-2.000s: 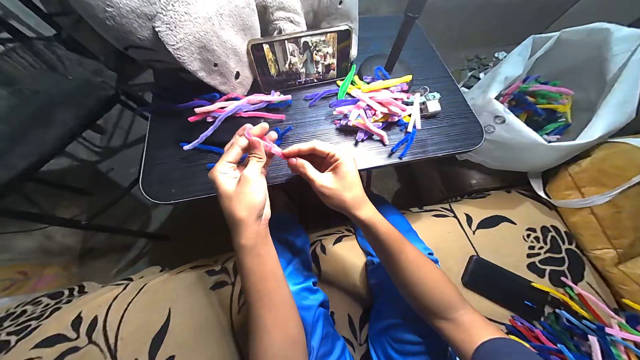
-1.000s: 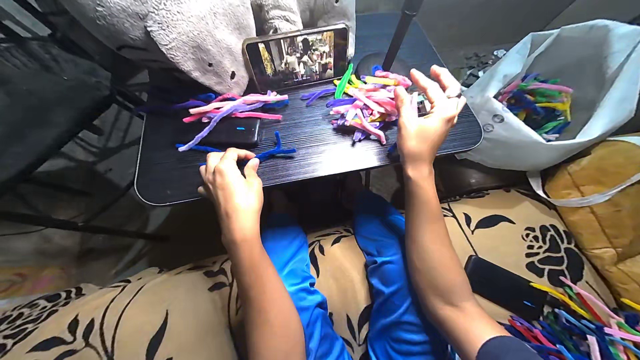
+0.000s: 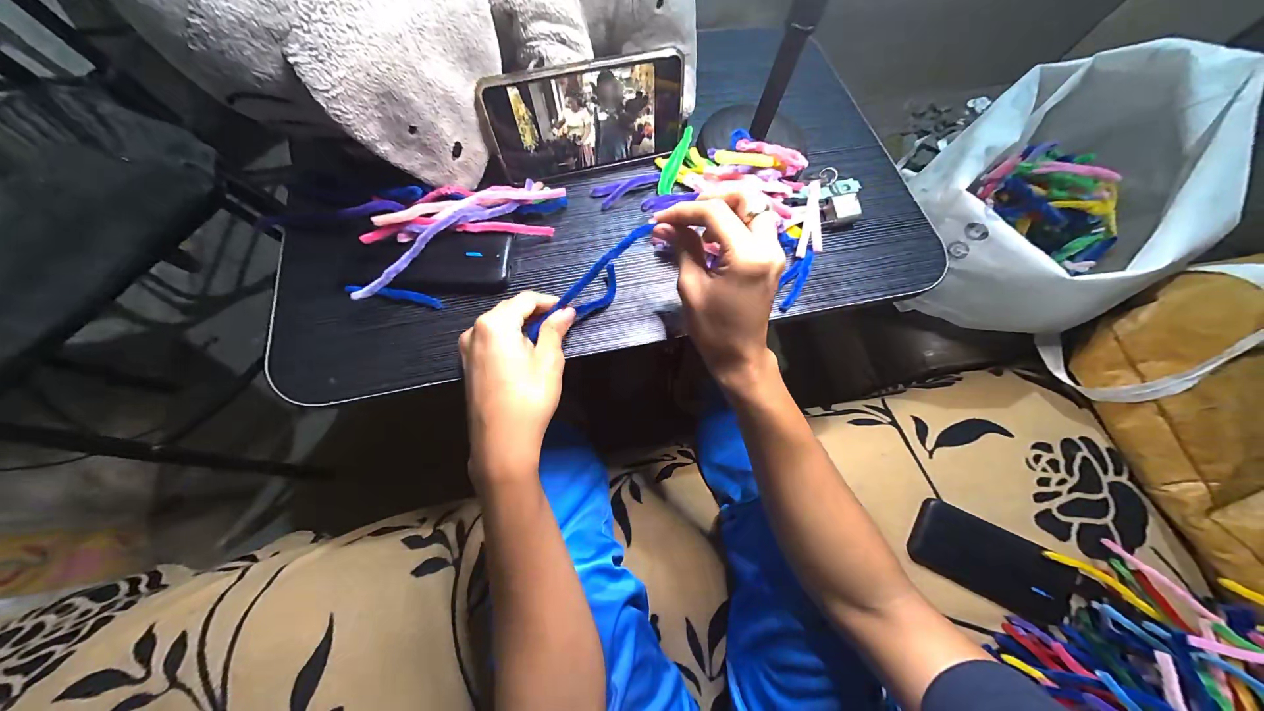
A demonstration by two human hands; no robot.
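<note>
Blue pipe cleaners stretch between my two hands above the front edge of the dark folding table. My left hand pinches their lower end between thumb and fingers. With its fingertips, my right hand holds the upper end of one blue strand. Behind my right hand lies a pile of pink, yellow and purple pipe cleaners. Pink and lilac pipe cleaners rest partly on a black power bank to the left.
A phone showing a video leans against a grey plush toy. A small clip-like item lies at the table's right. A white bag holds short coloured pieces. On the patterned sofa are a black device and many pipe cleaners.
The pink piece held between my hands two seconds ago is out of them. My right hand has come back left from its raised position and now grips a blue strand with my left.
</note>
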